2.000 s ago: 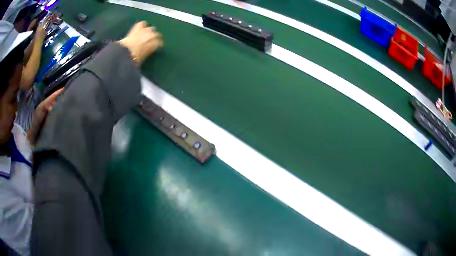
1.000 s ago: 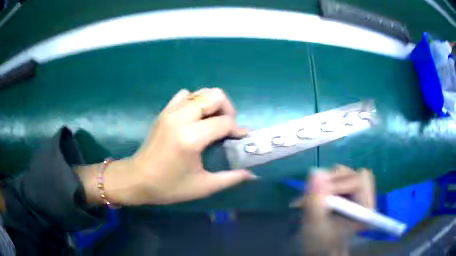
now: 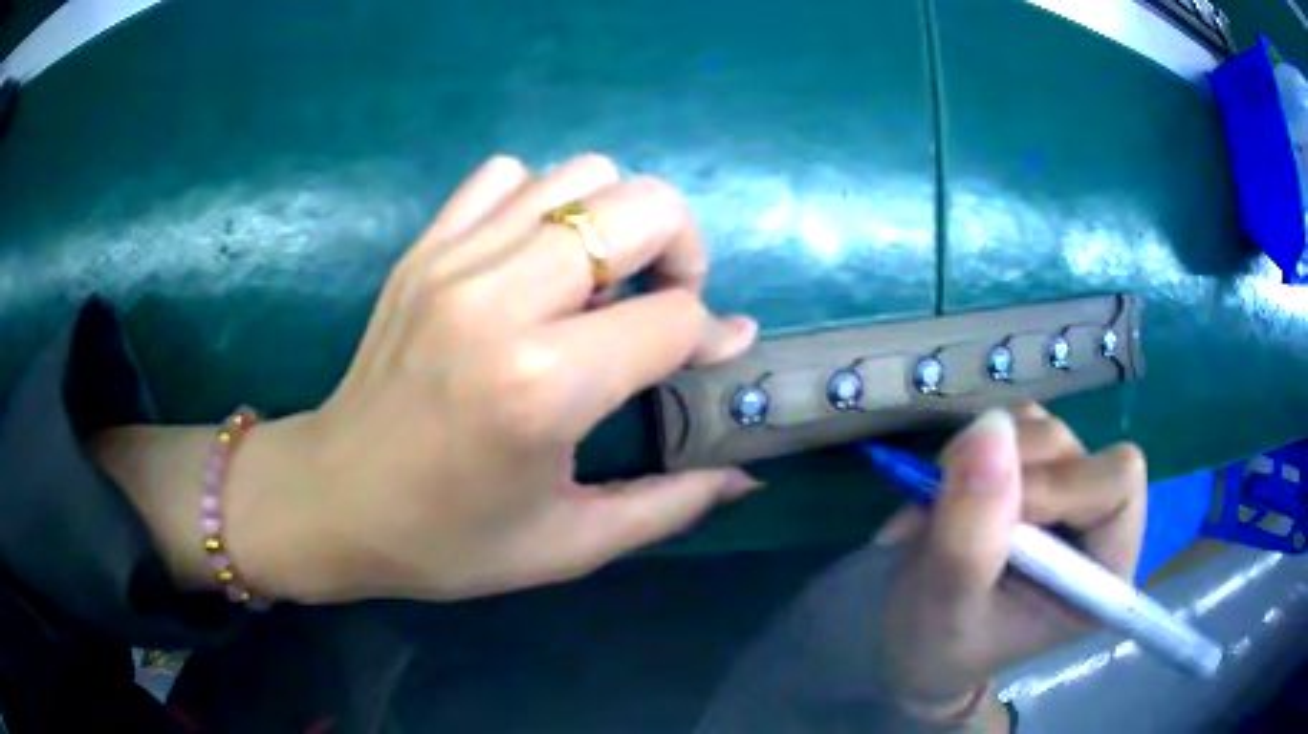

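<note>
A grey-brown strip assembly [image 3: 889, 384] lies on the green worktop near its front edge, tilted up to the right. Several shiny round screw heads [image 3: 930, 374] sit in a row along it. My left hand [image 3: 502, 373] holds its left end, index finger on the upper edge and thumb at the lower edge. My right hand [image 3: 1004, 531] holds a marker pen [image 3: 1105, 595] with a white barrel. Its blue tip points up and left, just below the strip's lower edge. Part of the right fingers lies close to the strip's lower edge.
A blue supply bin [image 3: 1265, 158] stands at the right edge of the green worktop [image 3: 430, 86]. Part of a dark strip [image 3: 1198, 17] shows at the top right beside a white band. A blue plastic crate [image 3: 1262, 495] is below the worktop's edge at the right.
The view has swung from the neighbour's side to the worktop in front. Since one second ago, the marker has turned tip-up toward the strip, and my left hand still holds the left end.
</note>
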